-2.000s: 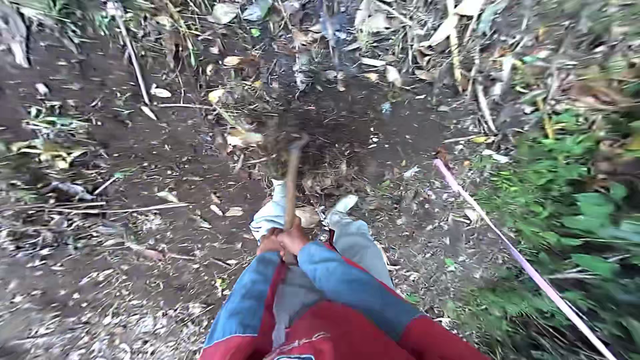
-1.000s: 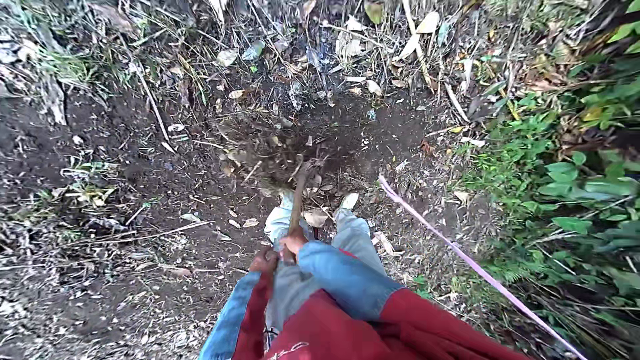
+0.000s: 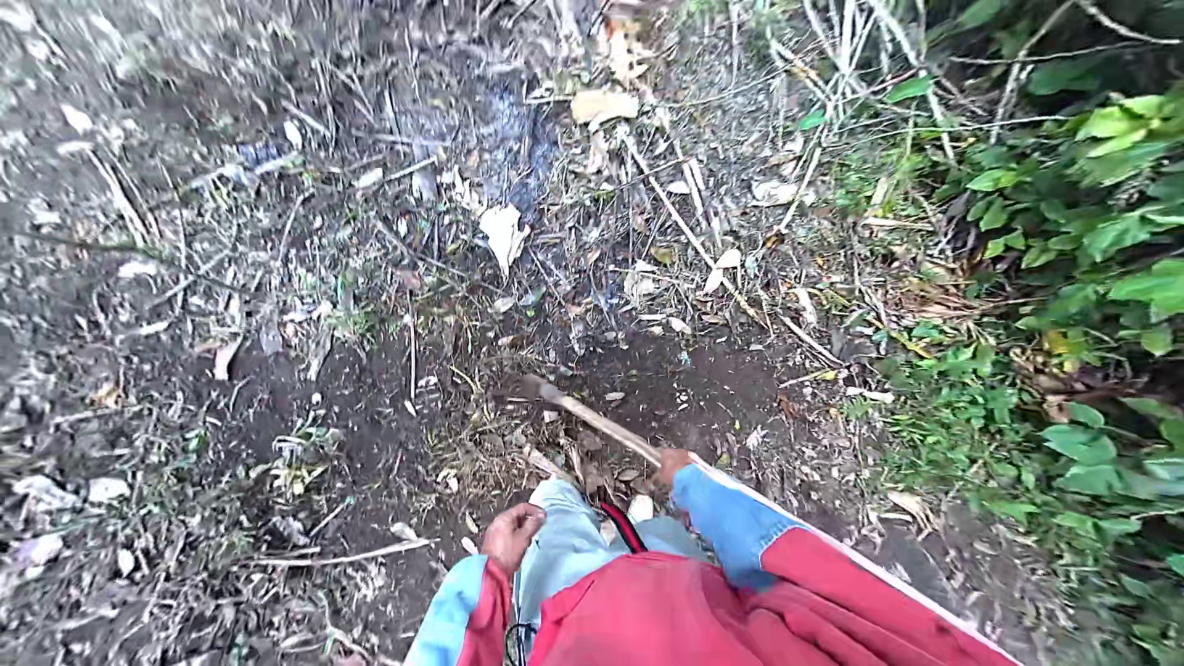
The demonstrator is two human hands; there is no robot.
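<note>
My right hand [image 3: 673, 466] is closed round a wooden tool handle [image 3: 606, 425] in front of my right leg. The handle slants up and left to a dark head [image 3: 535, 384] at the soil, blurred, so its kind cannot be told. My left hand [image 3: 511, 536] is off the handle, beside my left thigh, with curled fingers and nothing visible in it. A pale pinkish strip [image 3: 888, 585] runs from beside my right hand along the sleeve to the lower right; whether the hand touches it cannot be told.
Green leafy plants [image 3: 1091, 444] border the right side, with bare thin branches [image 3: 851, 83] above them. Dry leaves and sticks [image 3: 684, 213] litter the ground ahead. Dark soil [image 3: 712, 379] shows past my feet, and a long twig [image 3: 342, 555] lies to the left.
Both hands were on the handle; my left hand has let go and moved left. My right hand has moved right with the handle, which now slants to the left. The view has shifted forward.
</note>
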